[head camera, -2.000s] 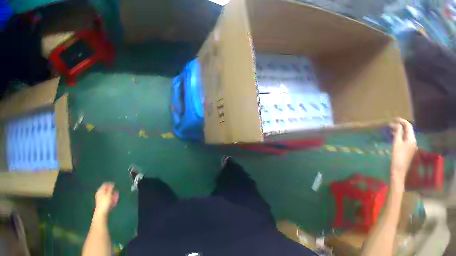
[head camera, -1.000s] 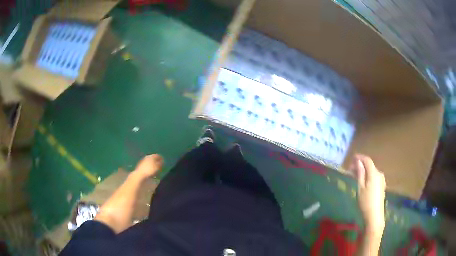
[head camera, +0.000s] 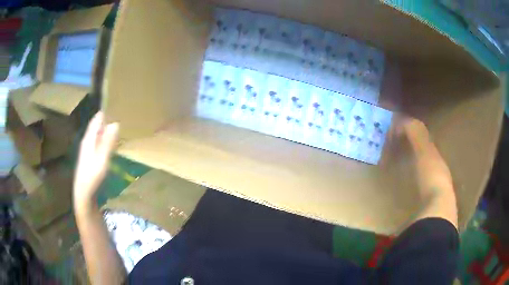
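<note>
A large open shipping carton (head camera: 268, 183) fills the middle of the view. Inside lie two rows of small white-blue retail boxes (head camera: 290, 108) with dark pictures; the nearer row looks brighter than the farther one. My right hand (head camera: 414, 133) reaches into the carton at the right end of the nearer row, fingers partly blurred; I cannot tell whether it touches or grips a box. My left hand (head camera: 99, 139) is at the carton's left outer side near the corner, fingers extended and holding nothing visible.
A smaller open carton (head camera: 70, 92) with pale blue boxes stands at the upper left. A carton of white parts (head camera: 137, 236) is below, right of my left forearm. Red plastic stools (head camera: 494, 261) stand at the lower right. A green bench edge (head camera: 446, 28) runs along the upper right.
The view has shifted over the large carton. My right hand has moved from its near rim into the interior. My left hand has moved up from above the floor to its left side.
</note>
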